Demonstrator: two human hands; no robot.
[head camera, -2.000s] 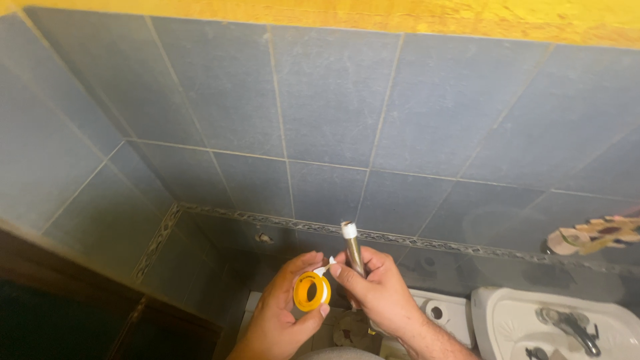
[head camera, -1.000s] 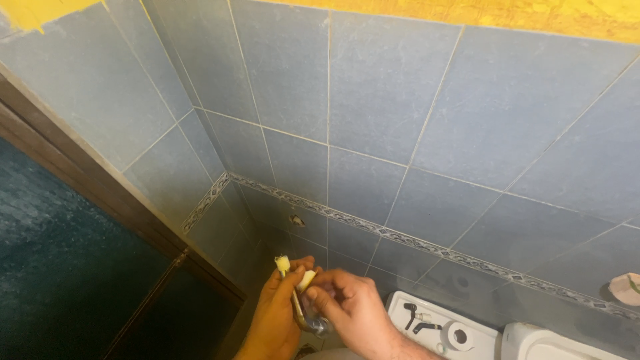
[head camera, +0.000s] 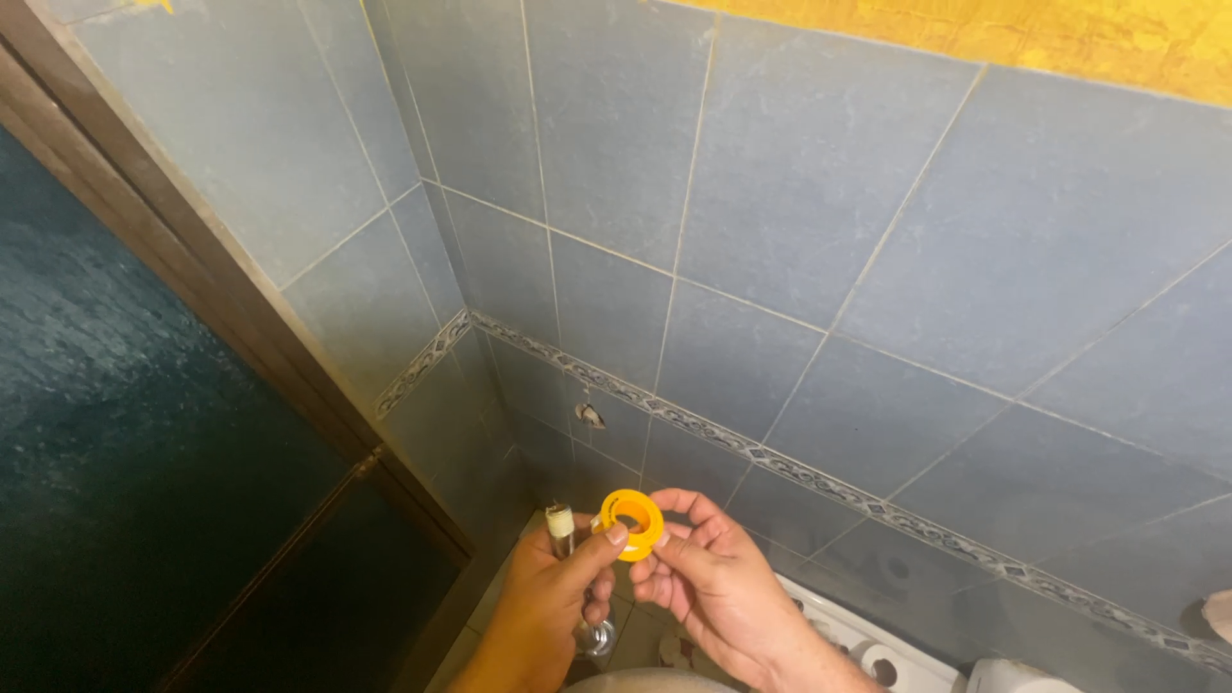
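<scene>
My left hand (head camera: 553, 587) is closed around a chrome metal pipe (head camera: 563, 545), whose upper end is wrapped in whitish thread seal tape (head camera: 559, 521). The pipe stands nearly upright, and a rounded shiny part shows below my fingers. A yellow spool of thread seal tape (head camera: 648, 525) is between my hands, with my left thumb on its front. My right hand (head camera: 707, 577) pinches the spool's right edge with thumb and index finger, its other fingers curled below.
A blue-tiled wall with a patterned border (head camera: 760, 446) and a small metal fitting (head camera: 589, 416) stands ahead. A brown-framed dark door (head camera: 192, 404) is at left. Lower right are a white toilet tank lid (head camera: 914, 654) with a paper roll (head camera: 879, 664) and a white basin edge (head camera: 1011, 677).
The yellow spool, not visible one second ago, is now in view between my hands. Two seconds ago it was in my left hand and the pipe in my right; now my left hand holds the pipe.
</scene>
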